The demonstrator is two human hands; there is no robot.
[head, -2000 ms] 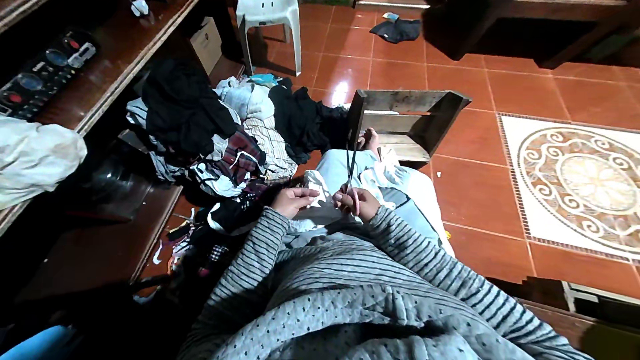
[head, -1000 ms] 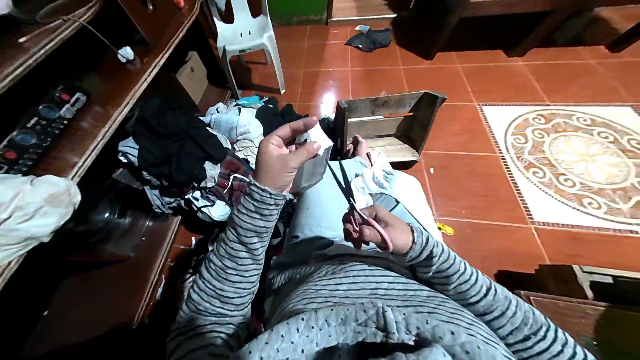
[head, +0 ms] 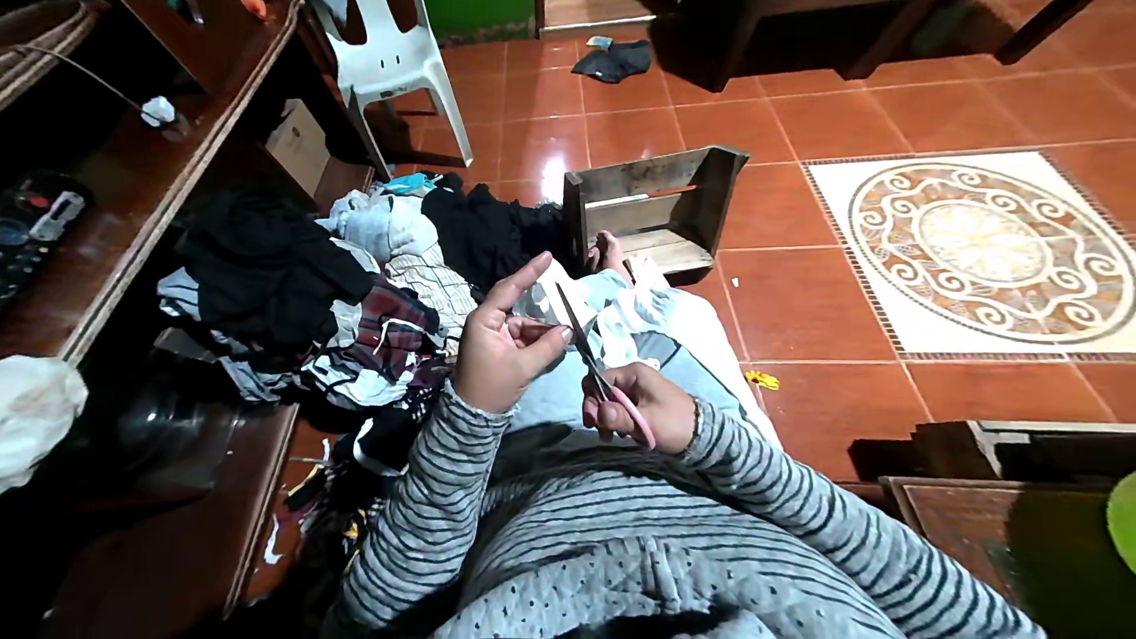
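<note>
My right hand (head: 643, 406) grips a pair of scissors (head: 584, 342) by its pink handles, with the dark blades pointing up and to the left. The blades lie close beside the fingertips of my left hand (head: 510, 346). My left hand is raised, its index finger stretched out and its thumb near the other fingers. A piece of white cloth (head: 548, 297) shows behind those fingers; whether they pinch it cannot be told. More white and pale blue cloth (head: 635, 315) lies over my legs.
A heap of clothes (head: 275, 275) lies at the left beside a wooden shelf unit (head: 191, 169). A slatted wooden crate (head: 657, 209) stands beyond my foot. A white plastic chair (head: 390, 67) is at the back. A dark cloth (head: 614, 62) lies on the tiled floor (head: 808, 311).
Two seconds ago both hands were low over my lap. My left hand has since risen, and the scissors in my right hand have tilted to the left, their blades now near the left fingers.
</note>
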